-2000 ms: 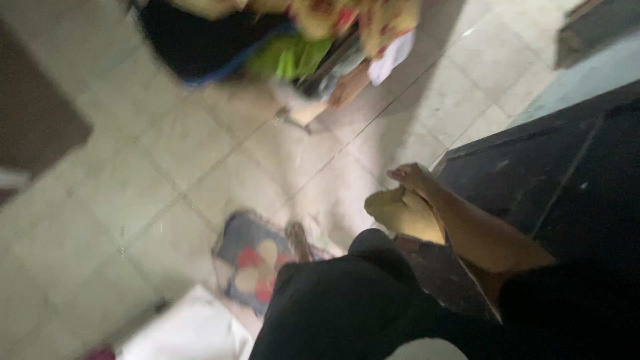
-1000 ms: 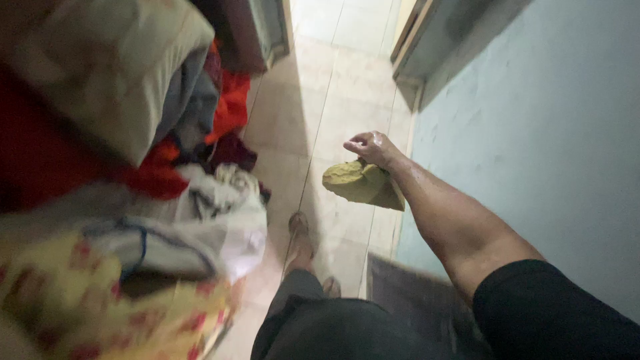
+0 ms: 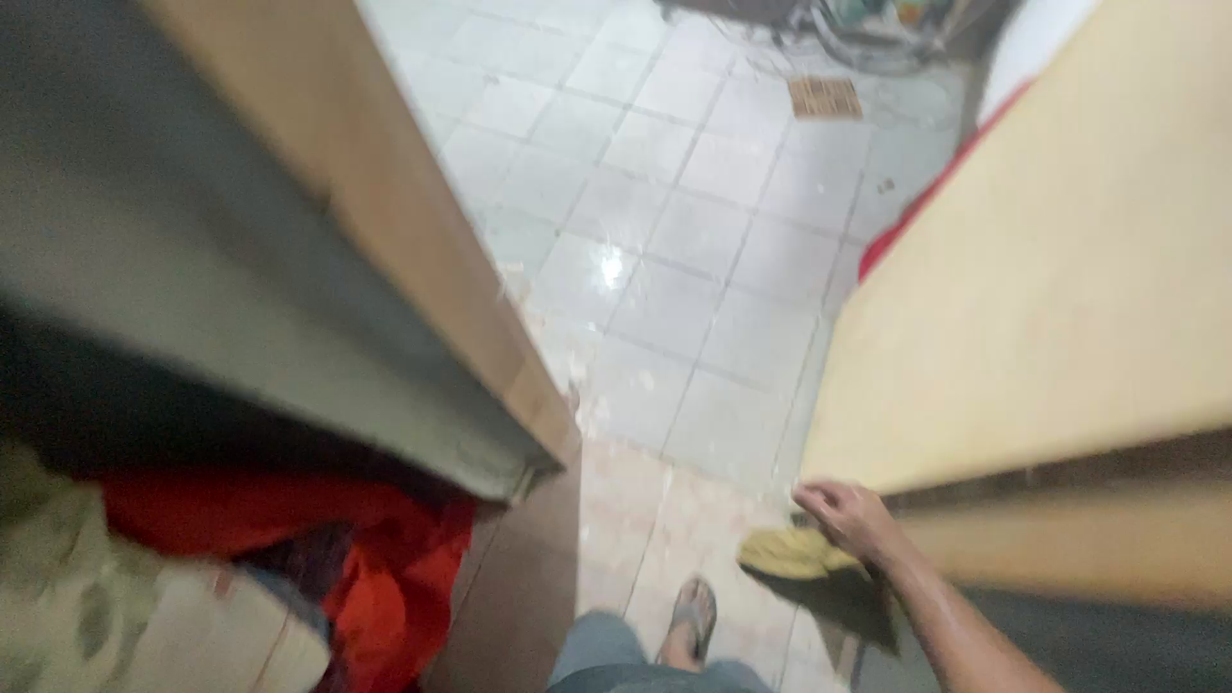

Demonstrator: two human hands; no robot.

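My right hand (image 3: 847, 515) is at the lower right, its fingers closed on a yellow-olive cloth (image 3: 794, 553). The cloth hangs below the hand, its lower part dark in shadow, beside the edge of a cream door panel (image 3: 1020, 289). What sort of cloth it is, I cannot tell. My left hand is out of view. One foot in a sandal (image 3: 695, 611) stands on the tiled floor below.
A wooden door frame (image 3: 433, 269) slants down on the left. Red fabric (image 3: 385, 597) and pale cloth (image 3: 221, 626) lie piled at the lower left. A brown cardboard piece (image 3: 825, 98) lies on the tiles (image 3: 664, 231) farther off, near cables.
The view has moved from the room with the clothes pile to a doorway with white tiles beyond. The yellow-olive cloth is still in my right hand.
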